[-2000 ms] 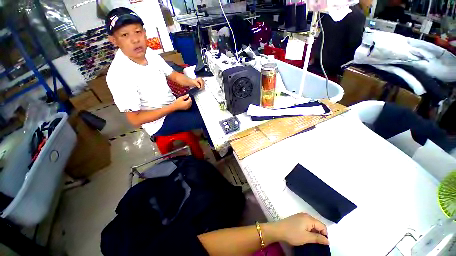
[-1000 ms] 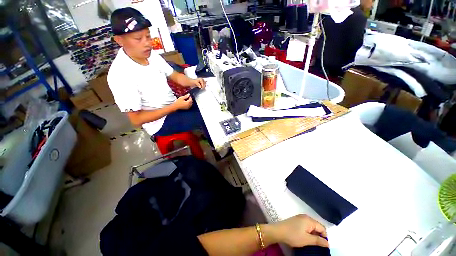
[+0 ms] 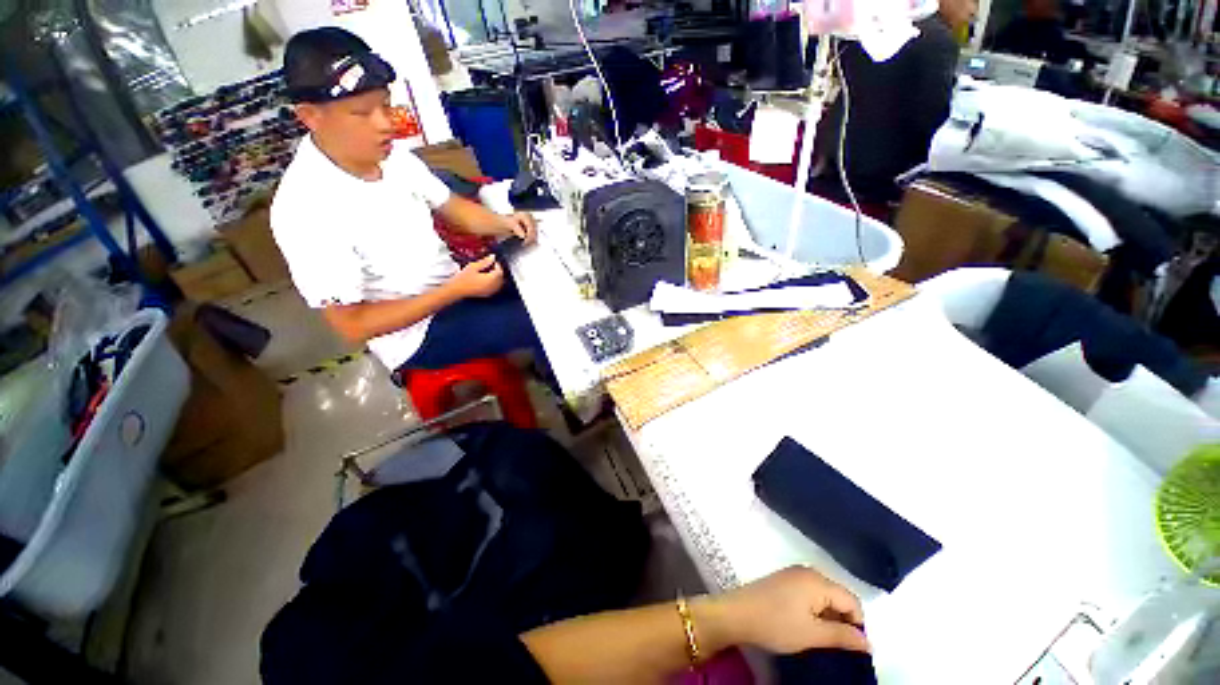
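Note:
My left hand (image 3: 800, 613) is low in the view at the table's front edge, a gold bracelet on its wrist. Its bent fingers and thumb grip a dark cloth piece (image 3: 827, 665), which the lower picture edge cuts off. My right hand is not in view. Another dark cloth rectangle (image 3: 846, 514) lies flat and alone on the white table (image 3: 997, 488), beyond my left hand.
Brown cardboard (image 3: 749, 343) with white and dark strips (image 3: 763, 297) crosses the table's far end. Beyond are a black speaker or fan box (image 3: 637, 241) and a bottle (image 3: 705, 234). A seated coworker (image 3: 361, 214) holds dark cloth. A lime-green fan (image 3: 1191, 511) is at right.
The whole view has shifted slightly, with things appearing a little further left. The coworker's head has turned down from facing the camera. My left hand keeps its grip on the cloth.

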